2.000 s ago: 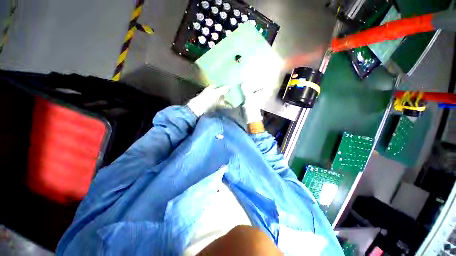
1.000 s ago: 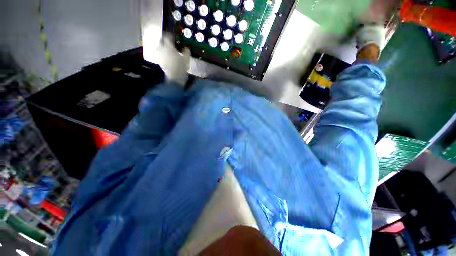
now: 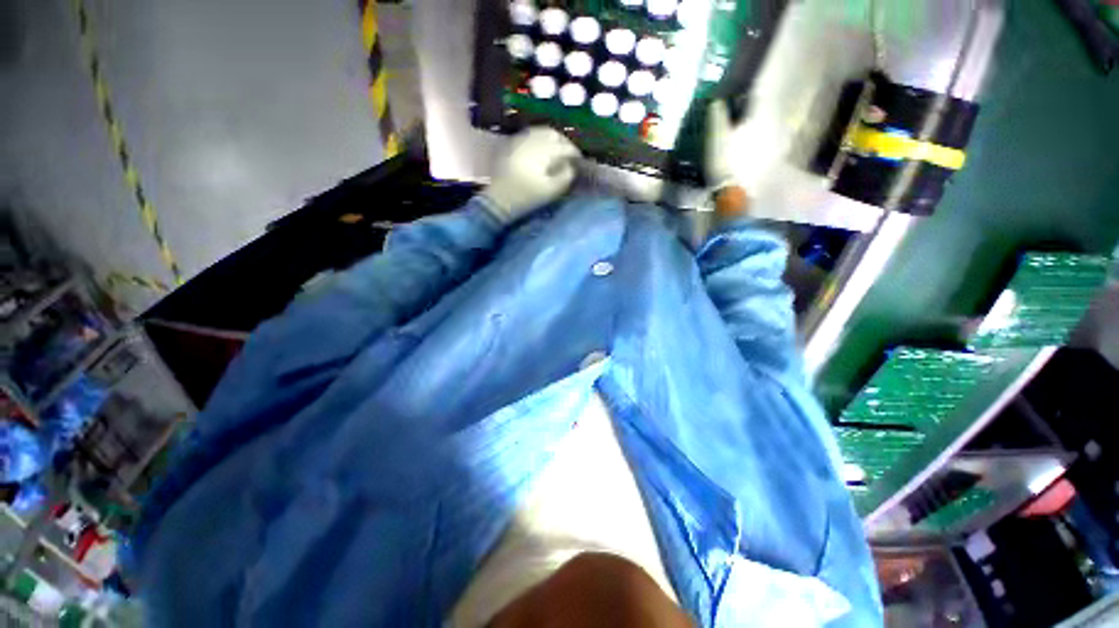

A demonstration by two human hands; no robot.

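Observation:
The black fixture (image 3: 491, 74) lies on the stainless bench at the top of the view, cut off by the upper edge. It holds a green circuit board (image 3: 577, 112) with rows of round white tops. My left hand (image 3: 533, 172), in a white glove, is at the fixture's near left edge with its fingers curled. I cannot tell if it grips the edge. My right hand (image 3: 733, 145), gloved and blurred, is at the fixture's near right side with its fingers apart. I see nothing held in it.
A black cylinder holder with a yellow band (image 3: 904, 147) stands at the edge of the green conveyor belt (image 3: 969, 233). Several green boards (image 3: 914, 386) lie along the belt at the right. A black bin (image 3: 295, 252) is at my left. Yellow-black floor tape (image 3: 376, 74) runs beyond it.
The pale green sheet seen earlier in my hands is gone from them. My right hand has come back from over the belt to the fixture. The view has shifted.

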